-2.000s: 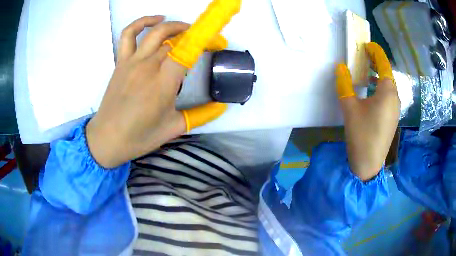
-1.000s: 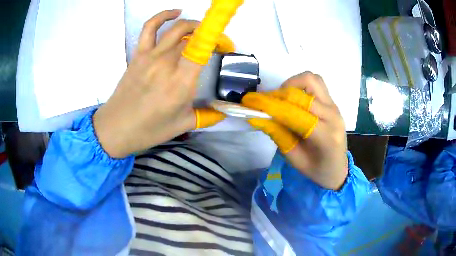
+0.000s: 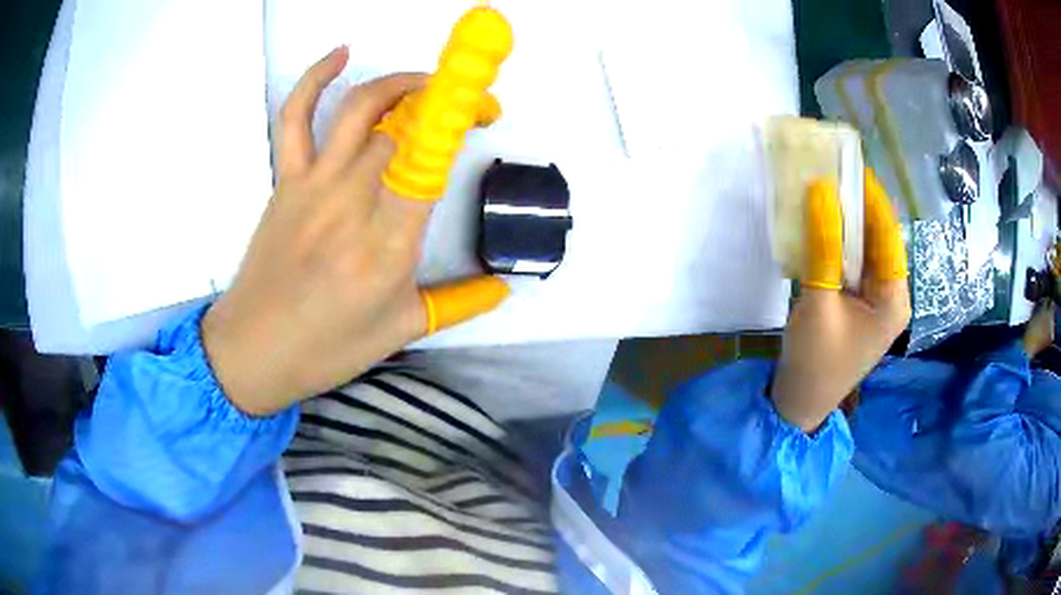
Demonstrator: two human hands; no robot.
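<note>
A smartwatch body (image 3: 525, 219), black and glossy with a white light streak, lies on the white work mat (image 3: 675, 233). My left hand (image 3: 332, 221) is spread just left of the watch, with yellow finger cots; its thumb tip is by the watch's lower left corner and its fingers are apart with nothing in them. My right hand (image 3: 840, 308) is at the mat's right edge and grips a squeegee or wiping block (image 3: 795, 186), cream-faced with a white side, between cot-covered thumb and fingers.
White sheets (image 3: 163, 151) lie at the left. A thin pale stick (image 3: 613, 102) lies beyond the watch. Whitish bottles (image 3: 873, 116) with round metal tops (image 3: 969, 107) stand at the right, by a crinkled clear bag (image 3: 945, 273). Another person's blue sleeve (image 3: 966, 430) shows at lower right.
My right hand first moved from the right to the watch's lower edge, then back to the right mat edge with the block. My left hand stays beside the watch, fingers still apart.
</note>
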